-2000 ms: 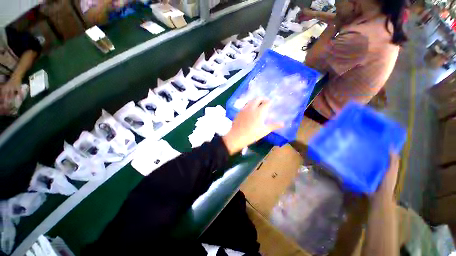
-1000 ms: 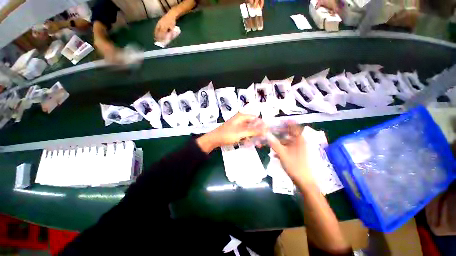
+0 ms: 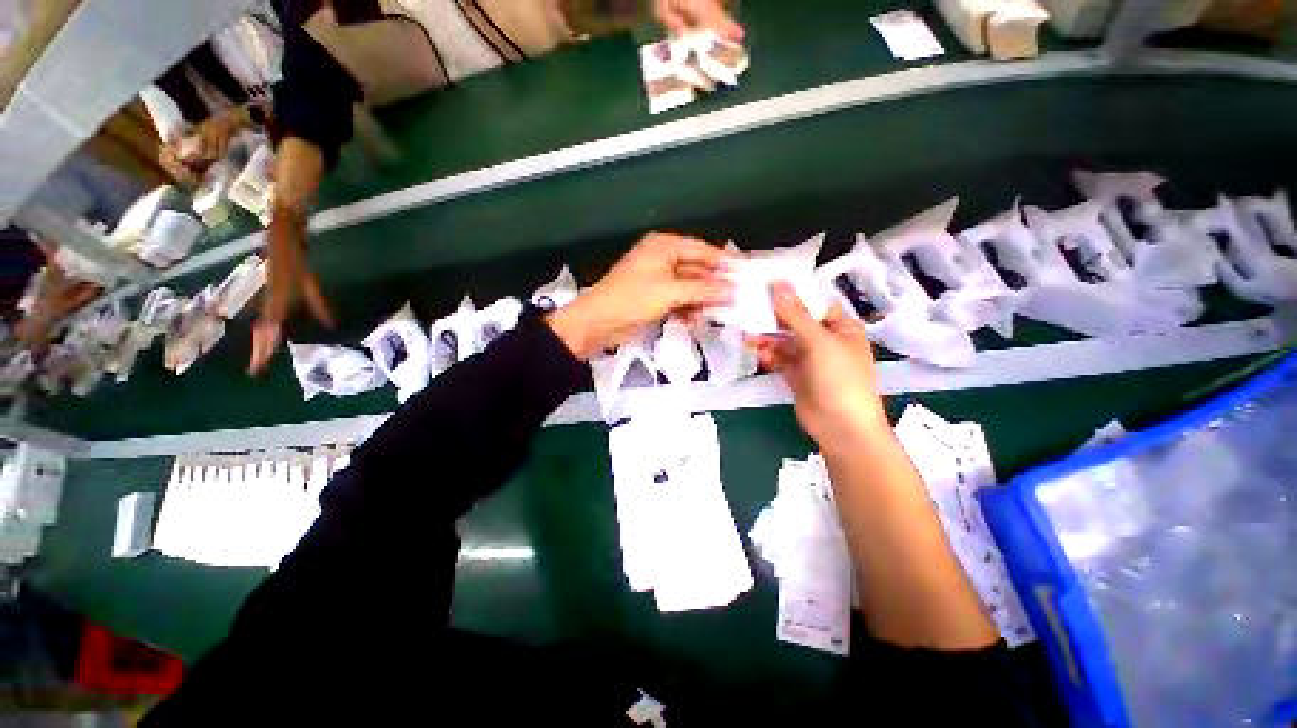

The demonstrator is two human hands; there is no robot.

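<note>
My left hand (image 3: 652, 296) and my right hand (image 3: 825, 363) hold a white wrapped product (image 3: 768, 285) between them, over the near rail of the conveyor. My fingers cover part of it, and whether a clear piece is in them cannot be told. More wrapped products (image 3: 932, 270) with dark items inside stand in a row on the conveyor, to both sides of my hands. The blue bin (image 3: 1060, 612) of clear pieces is at the lower right, cut off by the picture's edge.
A white stack (image 3: 680, 519) and loose leaflets (image 3: 818, 569) lie on the green bench. A comb-like row of white boxes (image 3: 242, 505) is at left. A pale metal rail (image 3: 996, 373) edges the conveyor. Another person's arm (image 3: 292, 213) reaches over the conveyor at upper left.
Both hands have moved up from over the bench to the product row, now on a white wrapped product instead of clear pieces. The bin sits lower right in view.
</note>
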